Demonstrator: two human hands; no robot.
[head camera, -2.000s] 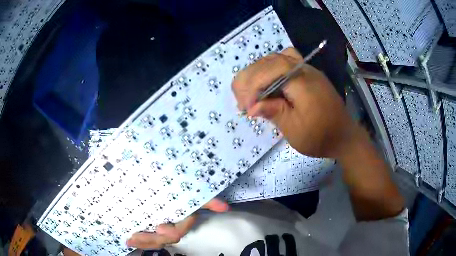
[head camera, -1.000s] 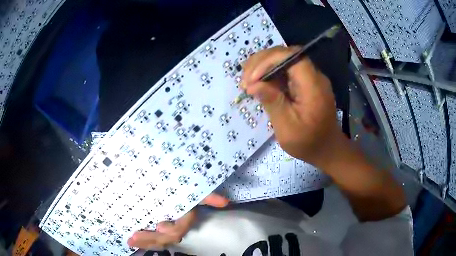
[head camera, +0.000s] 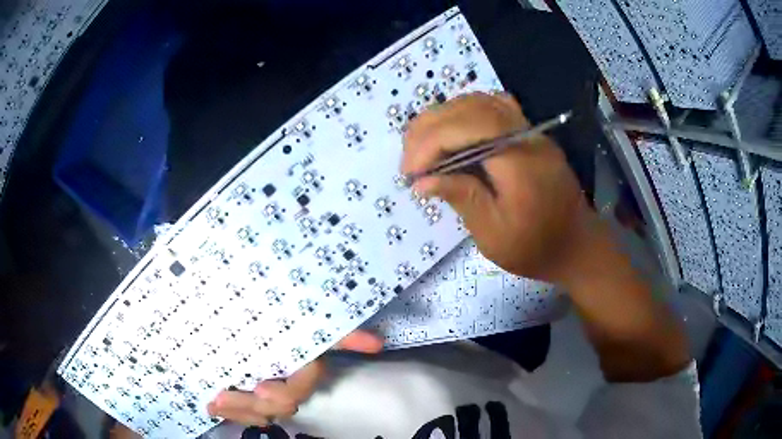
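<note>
A long white keyboard PCB (head camera: 283, 231) with rows of small footprints and dark squares is held tilted in front of me, from lower left to upper right. My left hand (head camera: 279, 390) holds it from below at its lower edge, fingers partly hidden under it. My right hand (head camera: 506, 184) holds slim tweezers (head camera: 489, 150) like a pen, their points at the board's right part. Whether the points touch the board is hard to tell. Another white PCB (head camera: 480, 296) lies beneath on my lap, against the shirt.
A grey metal rack (head camera: 643, 124) with white boards in tiers stands at right. A blue plastic bin (head camera: 111, 184) is at left. White boards (head camera: 34, 60) show at the upper left edge. An orange object (head camera: 36, 410) is at lower left.
The tweezers' rear end has swung lower, and the right hand has turned with it. The held board has shifted slightly; the left hand keeps its hold.
</note>
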